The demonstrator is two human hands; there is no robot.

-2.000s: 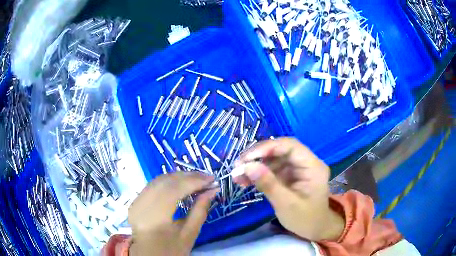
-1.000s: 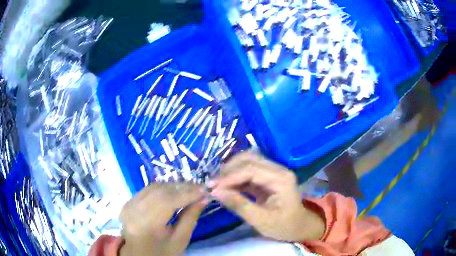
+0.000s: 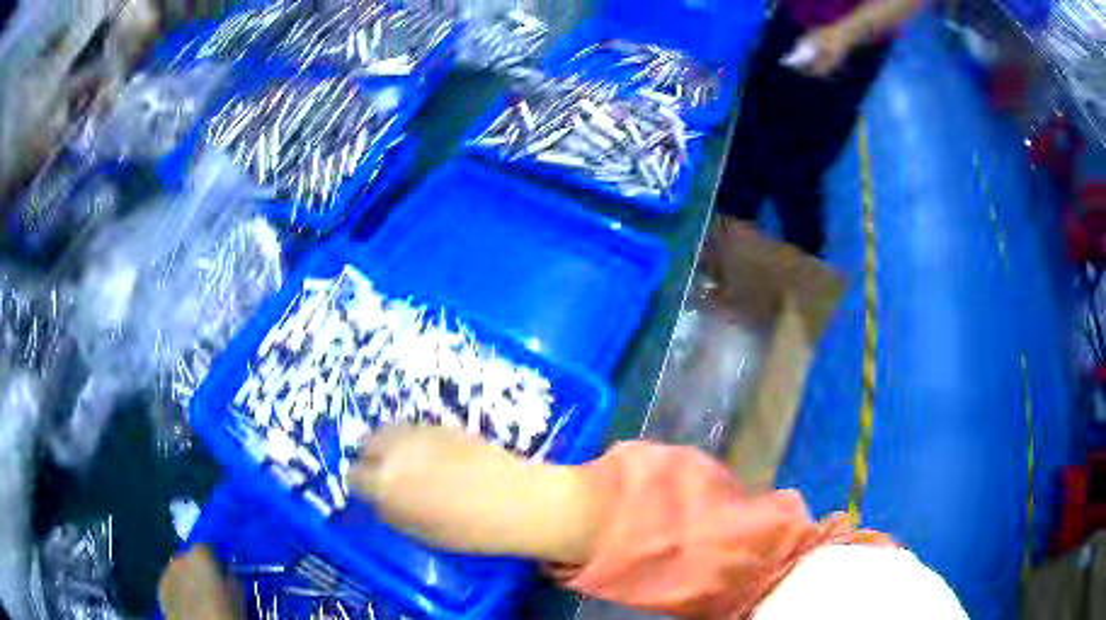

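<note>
My right hand is over the near part of a blue tray that holds a heap of white sleeved subassemblies. Its fingers are blurred and hidden below the hand, so I cannot tell if it holds anything. My left hand is small and cut off by the bottom edge at lower left, beside the nearer blue tray with tubed assemblies. Its fingertips do not show clearly.
More blue trays of slender silver parts stand farther off, also at upper left. A blue tray adjoins the sleeve tray. Clear poly bags lie left. A cardboard box stands beyond the bench edge. A person's hand shows top right.
The view has swung right and up the bench. My hands have come apart; the right has moved from the tubed-assembly tray to the white sleeve tray, the left is at the picture's edge.
</note>
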